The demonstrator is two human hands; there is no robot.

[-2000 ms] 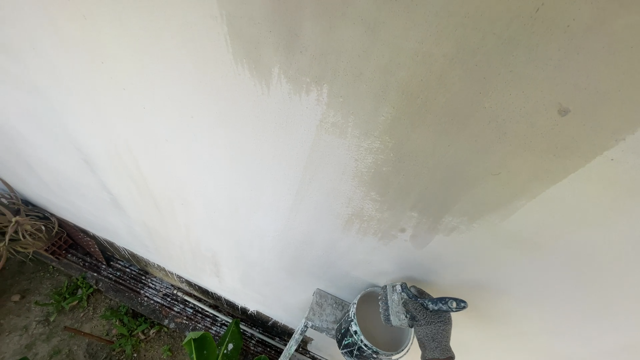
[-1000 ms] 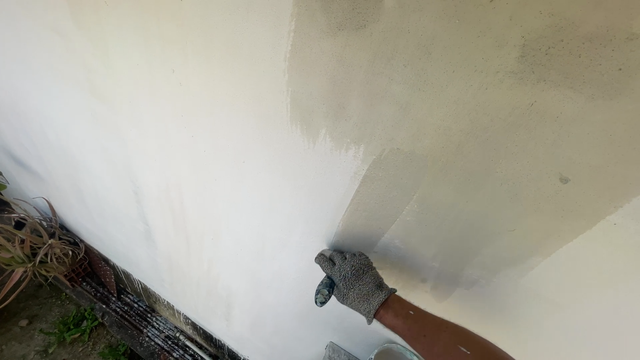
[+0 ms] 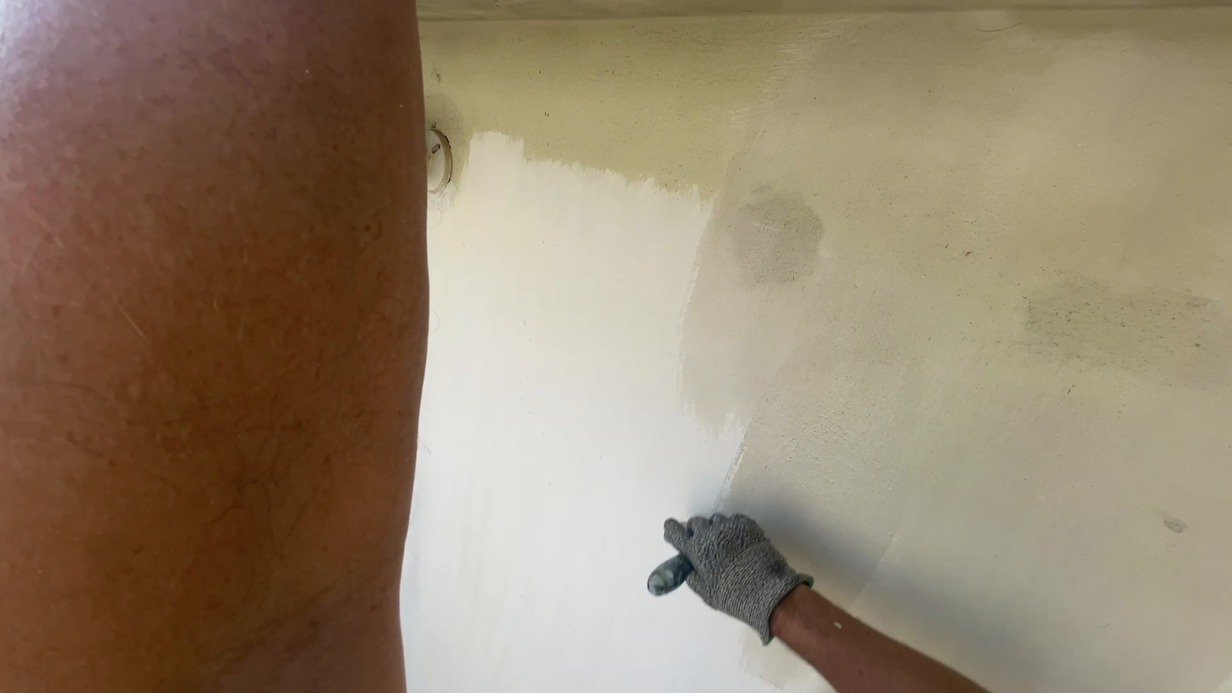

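My right hand [image 3: 736, 568], in a grey knit glove, is closed around a paintbrush, whose paint-smeared handle [image 3: 670, 575] sticks out at the lower left of the fist. The bristles are hidden behind the hand, close to the wall. White paint [image 3: 558, 385] covers the wall left of the hand, with a ragged edge against the beige-grey surface [image 3: 914, 385] on the right. A bare arm [image 3: 212, 346] fills the left side of the view, very near the camera; its hand is out of frame, so my left hand does not show.
A small round fitting [image 3: 439, 160] sits on the wall beside the near arm. A ledge or ceiling edge [image 3: 818, 10] runs along the top. Darker patches [image 3: 776, 236] mark the unpainted part of the wall.
The gloved hand with the brush has gone from the paint pot up to the wall. The view has tilted upward, the pot and plants have left it, and a near arm has come in at the left.
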